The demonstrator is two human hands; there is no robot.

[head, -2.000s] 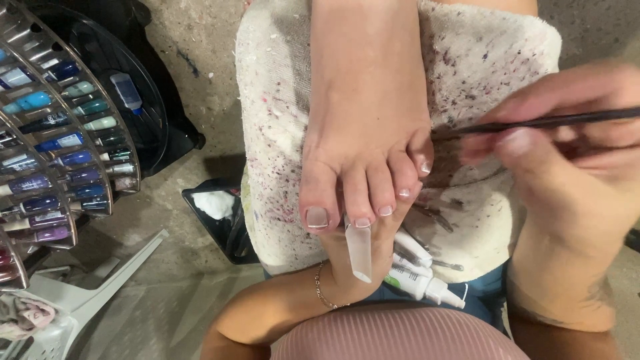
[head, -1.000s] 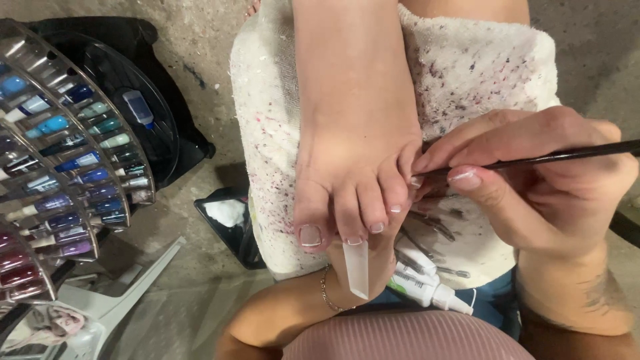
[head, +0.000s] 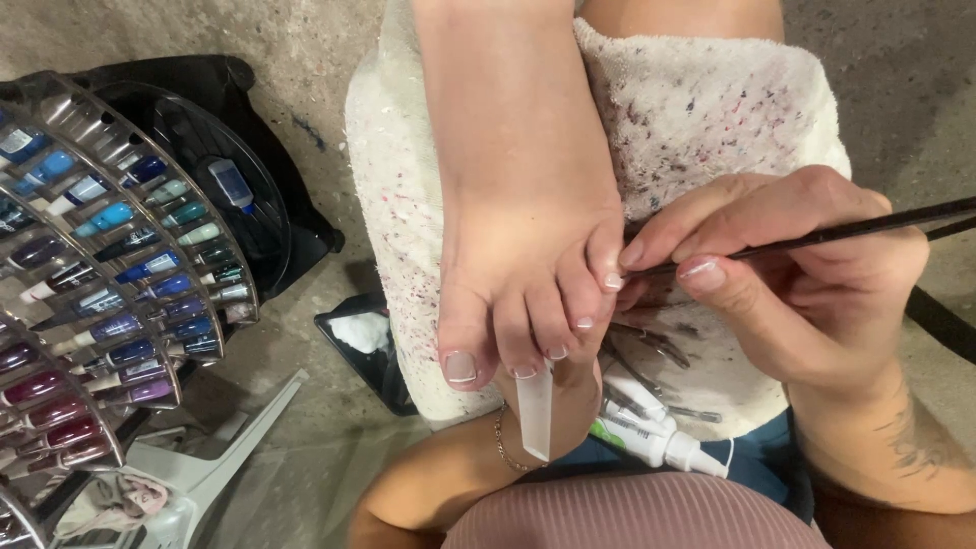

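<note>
Another person's bare foot [head: 518, 206] lies on a speckled white towel [head: 724, 114], its toenails bearing white tips. My right hand [head: 793, 259] grips a thin dark brush-like tool [head: 862, 226] between thumb and fingers, its end at the smallest toe; the fine tip is hard to see. My left hand [head: 576, 404] is under the toes, mostly hidden by the foot, with a chain bracelet [head: 503, 442] at its wrist. A translucent flat strip [head: 535, 415] points down from between the toes; whether my left fingers grip it is hidden.
White squeeze bottle [head: 656, 442] and several slim tools [head: 656, 343] lie on the towel near my lap. At left stand a tiered rack of nail polish bottles [head: 137, 259] and a round black tray [head: 267, 191]. A small black tray [head: 381, 366] holds white cotton. A light plastic chair [head: 206, 473] is lower left.
My right hand has moved left to the smallest toe with the tool, and its fingertips now touch beside that toe. The foot and the strip remain much as before.
</note>
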